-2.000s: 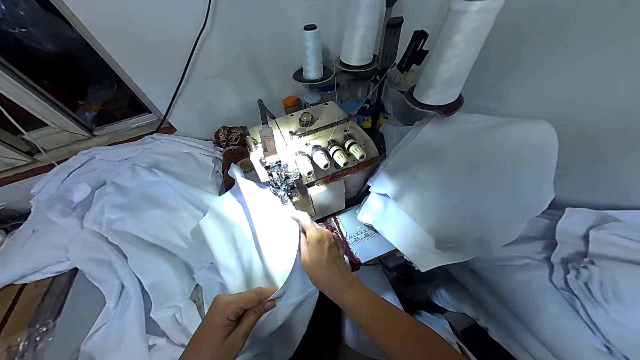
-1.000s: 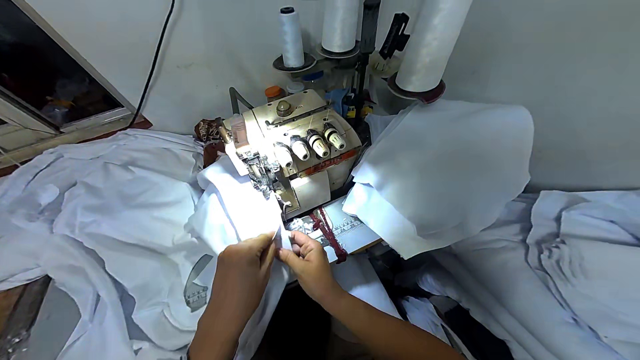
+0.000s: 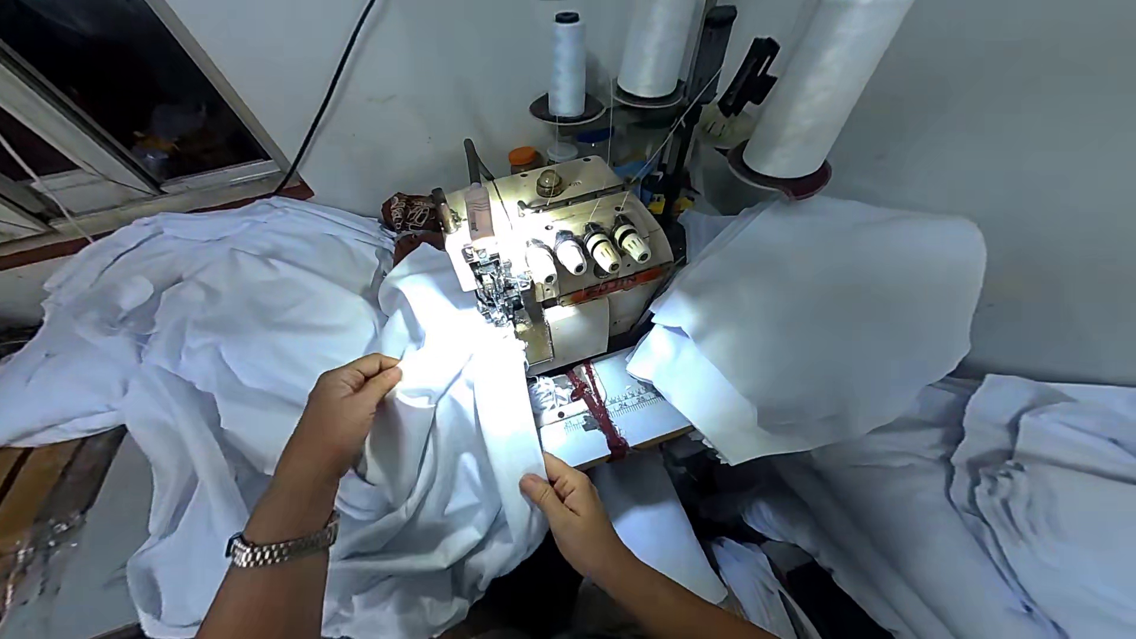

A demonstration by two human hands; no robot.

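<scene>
White fabric (image 3: 444,444) runs from under the presser-foot area of a lit overlock sewing machine (image 3: 568,235) down toward me. My left hand (image 3: 342,413), a metal watch on its wrist, pinches a fold of it left of the needle area. Lower down, at the right edge of the same fabric, my right hand (image 3: 572,510) holds a strip-like border between thumb and fingers. The needle is hidden in bright glare. Right of the cloth, dark red cord (image 3: 599,413) lies across the machine table (image 3: 643,404), which bears a printed ruler.
A large heap of white fabric (image 3: 248,311) lies on the left. Stacked white cut pieces (image 3: 834,311) rest right of the machine, with more folded white cloth (image 3: 1056,488) at far right. Thread cones (image 3: 661,44) stand behind on a stand. A black cable (image 3: 328,106) hangs down the wall.
My hands, close together near the needle area a second ago, are now apart: the left farther left, the right lower. The fabric between them is spread out.
</scene>
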